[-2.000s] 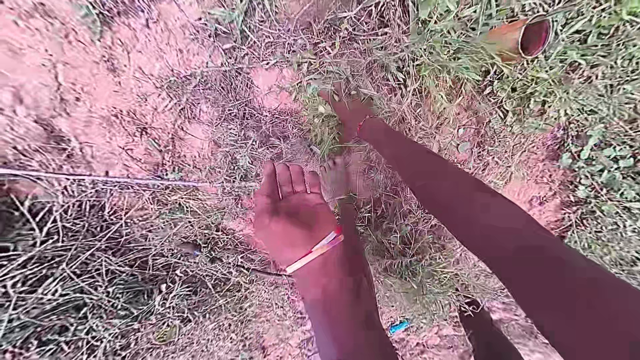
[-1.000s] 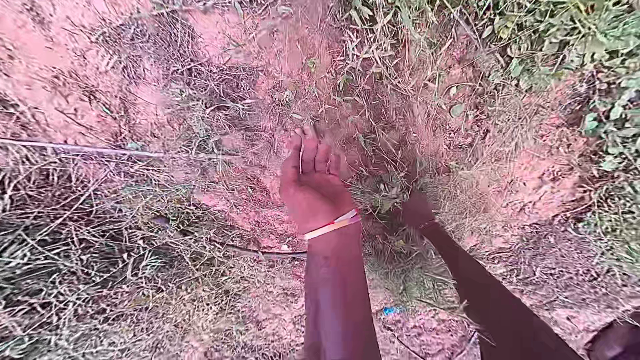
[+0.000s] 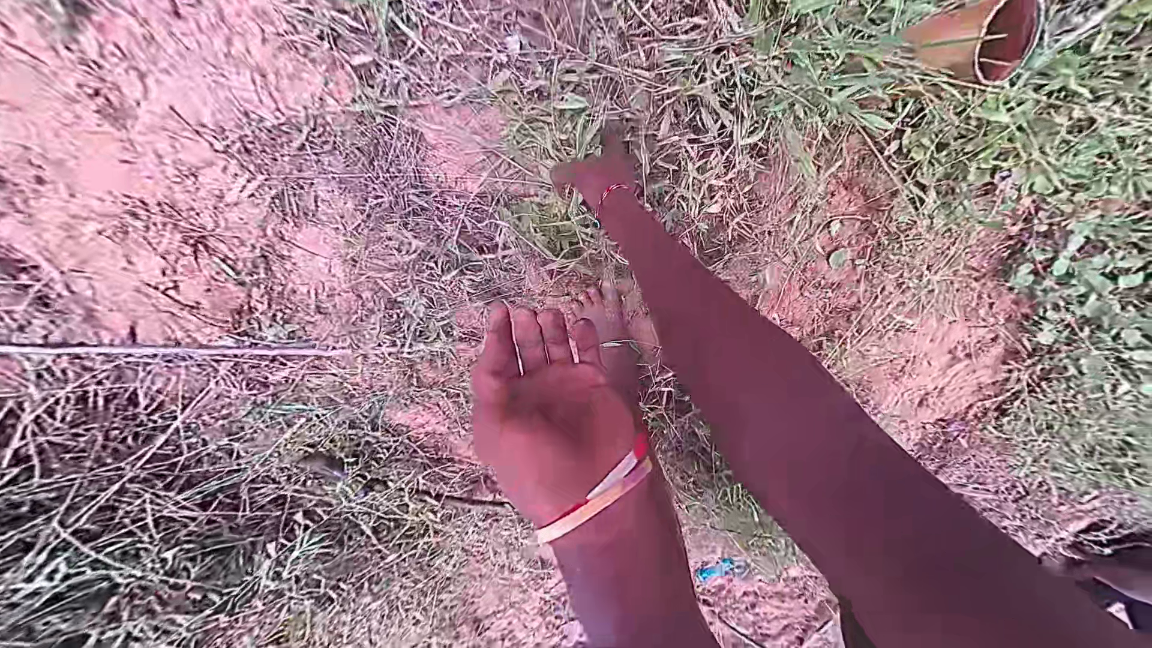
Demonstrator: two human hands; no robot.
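Note:
My left hand (image 3: 553, 405) is palm up in the middle of the head view, fingers slightly curled and apart, with nothing in it. Pale and red bands circle its wrist. My right hand (image 3: 598, 175) reaches farther forward, low over green grass (image 3: 553, 225), a thin red cord at its wrist. It is blurred, and whether its fingers hold any grass cannot be seen. A bare foot (image 3: 616, 324) shows between the left fingers and the right forearm.
An orange-brown hollow cylindrical container (image 3: 958, 45) lies in the grass at the upper right. A long thin stick (image 3: 171, 351) lies at the left, above a heap of dry stalks (image 3: 108, 477). A blue scrap (image 3: 720, 569) rests on reddish soil at the bottom.
One second ago my right hand was low, to the right of the left hand; now it is farther forward over the grass. The view has shifted, and the container shows again.

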